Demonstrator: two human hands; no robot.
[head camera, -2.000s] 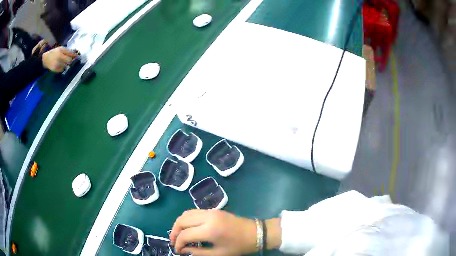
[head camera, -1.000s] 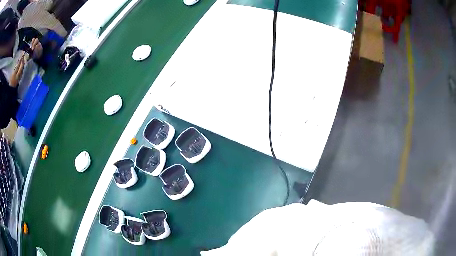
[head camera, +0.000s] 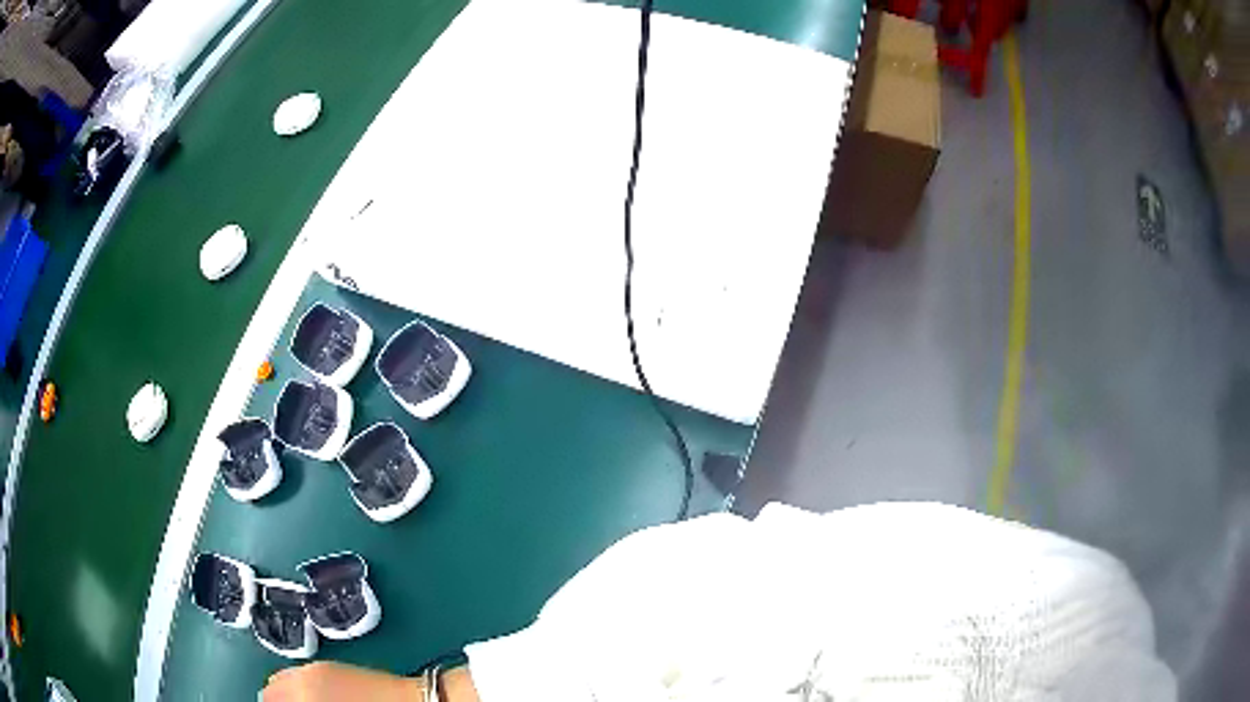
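Several open charging cases (head camera: 424, 368), white outside and dark grey inside, stand on the dark green mat (head camera: 535, 453). Five are in a loose group in the middle left, and three (head camera: 339, 595) stand close together nearer the bottom edge. My right hand (head camera: 350, 683) is at the bottom edge, just below these three. Only its back and a wristband show; its fingers are cut off, so whether it holds anything is hidden. My left hand is out of the picture.
Closed white cases (head camera: 224, 252) lie on the green belt (head camera: 130, 521) beyond the white rail. A large white foam slab (head camera: 507, 192) lies ahead, crossed by a black cable (head camera: 632, 233). Small orange pieces (head camera: 265, 372) lie by the rail. A cardboard box (head camera: 884, 151) stands on the floor at right.
My right hand was over the lower cases, went out of view, and now shows at the bottom edge. One more lower case is uncovered. The view has shifted right; the cable now hangs over the mat.
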